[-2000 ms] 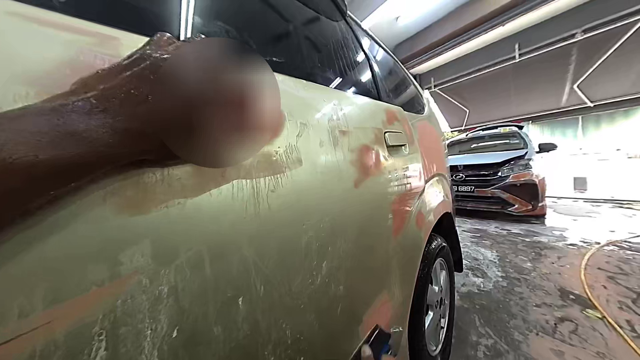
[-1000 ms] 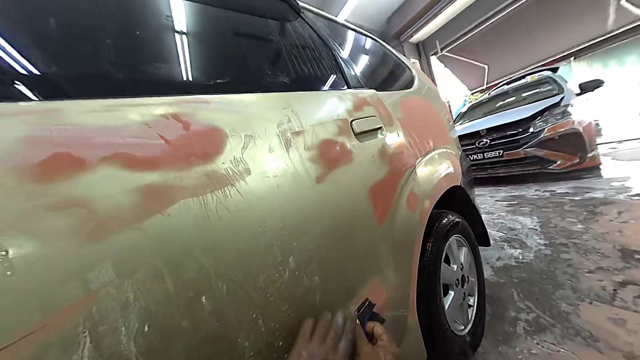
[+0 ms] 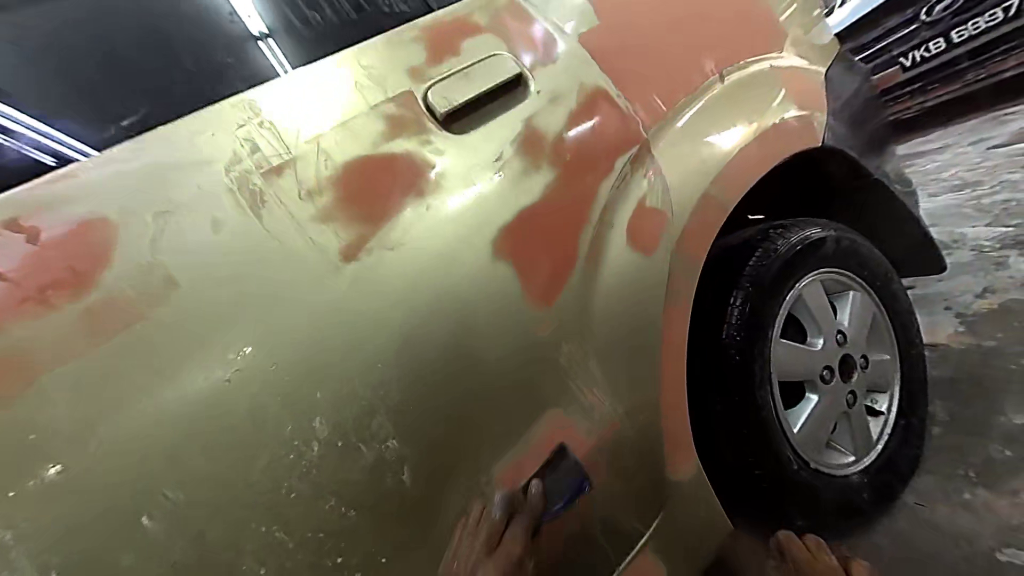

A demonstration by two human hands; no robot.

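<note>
My left hand (image 3: 498,530) is low on the car's rear door (image 3: 336,344), its fingers and thumb around a dark sanding pad or block (image 3: 562,480) with a blue edge. The pad lies against a reddish filler patch (image 3: 544,440) on the lower door. My right hand (image 3: 812,554) shows only partly at the bottom edge, below the rear tyre; its fingers look close together, and whether it holds anything is hidden. A thin pale line or cord (image 3: 640,544) shows between the hands.
The rear wheel (image 3: 836,372) and its dark arch stand right of the door. Above are a door handle (image 3: 476,92) and more reddish patches (image 3: 552,224). Another car's front bumper (image 3: 944,80) is at the upper right, over wet, stained floor (image 3: 972,384).
Two seconds ago my left arm reached across the upper door; now that hand is low. The pad, in my right hand a second ago, is in my left. The view has moved closer and tilted.
</note>
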